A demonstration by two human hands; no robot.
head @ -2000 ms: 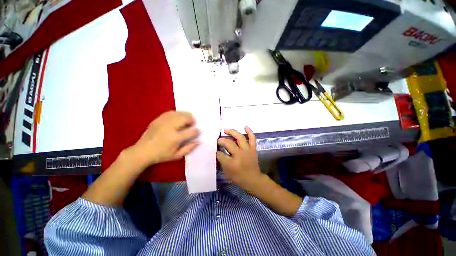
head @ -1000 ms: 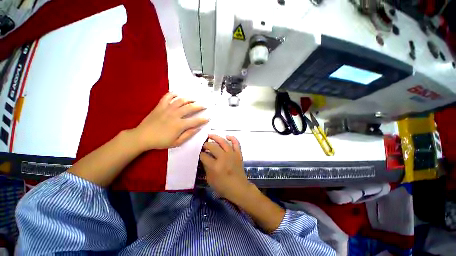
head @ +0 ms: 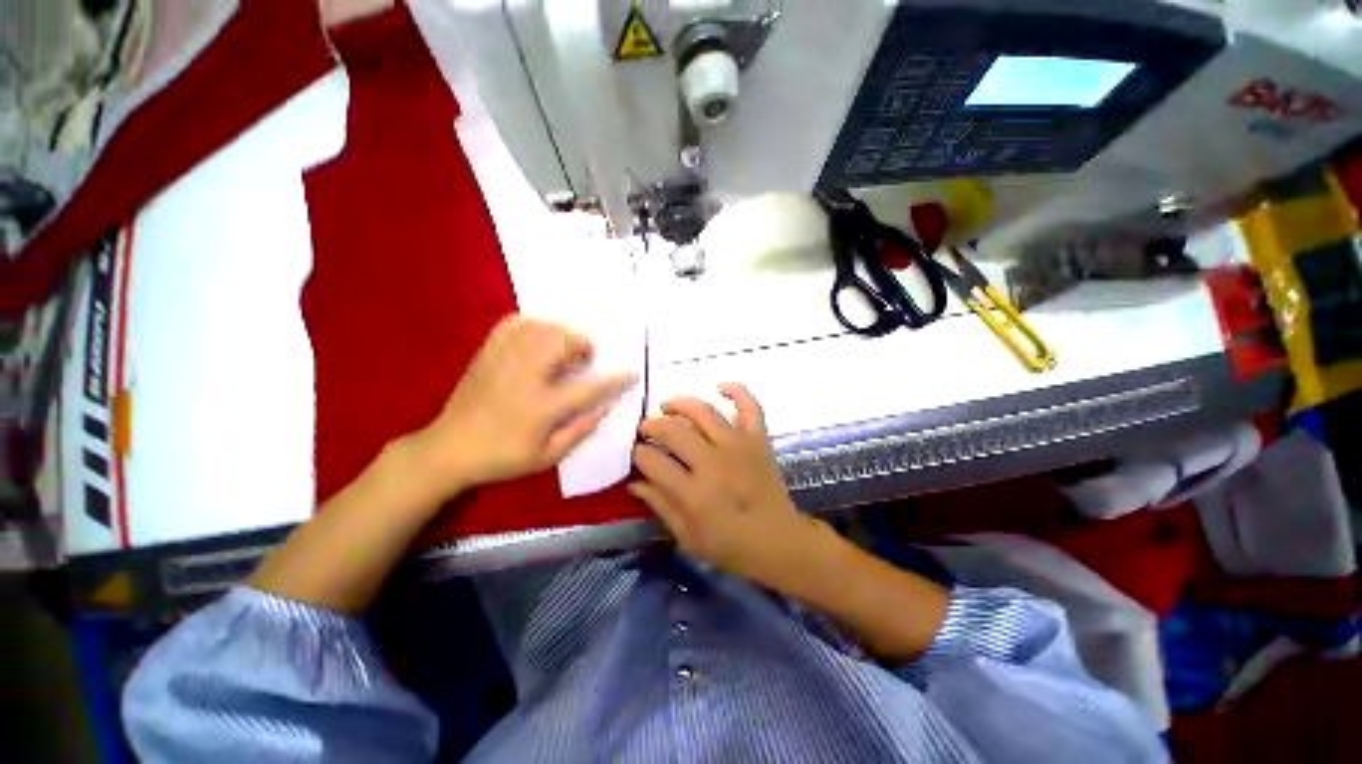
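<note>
The red panel (head: 396,284) lies left of the needle and reaches the table's front edge. A pale piece (head: 601,455) lies along its right side, with its near end under and beside my left hand. My left hand (head: 523,400) rests on the pale piece, fingers pointing right and slightly spread. My right hand (head: 717,470) is at the right edge of the cloth, fingertips on the edge; whether it pinches the cloth is unclear. The presser foot (head: 642,224) is just beyond the hands, at the cloth's right edge.
Black-handled shears (head: 881,269) and yellow snips (head: 1008,321) lie right of the needle. The machine head with its lit screen (head: 1050,82) overhangs the back. A yellow-edged packet (head: 1303,261) is at far right. A long red panel (head: 165,142) lies at far left.
The pale piece's near end has moved away from me, toward the needle, and red cloth now shows below it. Both hands stay beside the cloth's right edge. The camera view has shifted.
</note>
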